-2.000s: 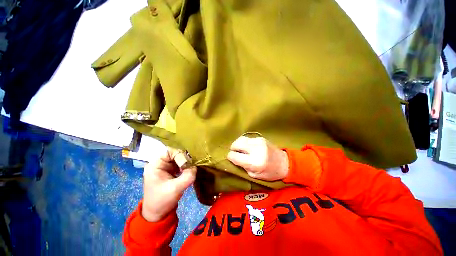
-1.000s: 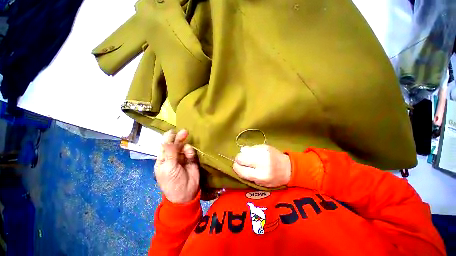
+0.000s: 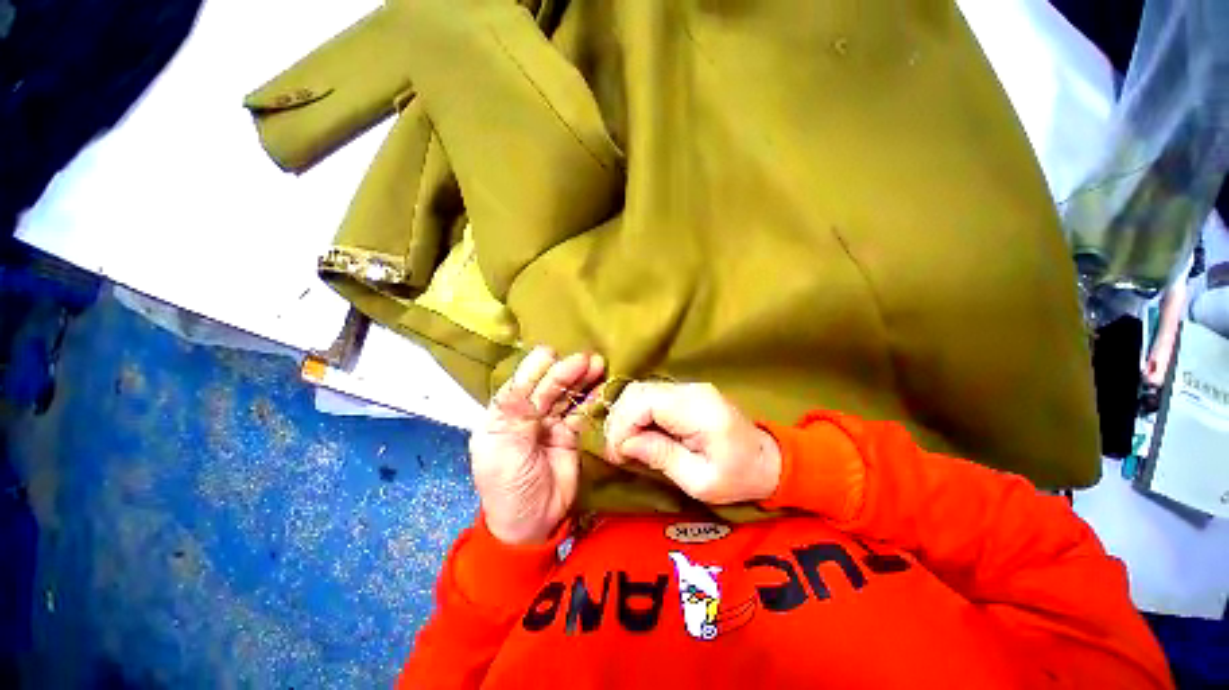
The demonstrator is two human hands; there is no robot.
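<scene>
The mustard-olive coat lies over the table, its near edge against the orange-red sweatshirt. My left hand is palm up at the coat's near edge, with thin pale thread at its curled fingertips. My right hand is beside it, thumb and fingers pinched on the thread. The fingertips of both hands are close together. No needle can be made out. A glittery trim band and yellow lining show at the left.
A sleeve with small buttons lies at upper left on the white tabletop. Dark garments are beyond it. At right are a clear plastic bag, a black flat object and a pale printed box. Blue floor shows lower left.
My left hand has moved right, close to my right hand. The thread between them is no longer stretched out, and the loop above my right hand has gone. The coat has shifted slightly.
</scene>
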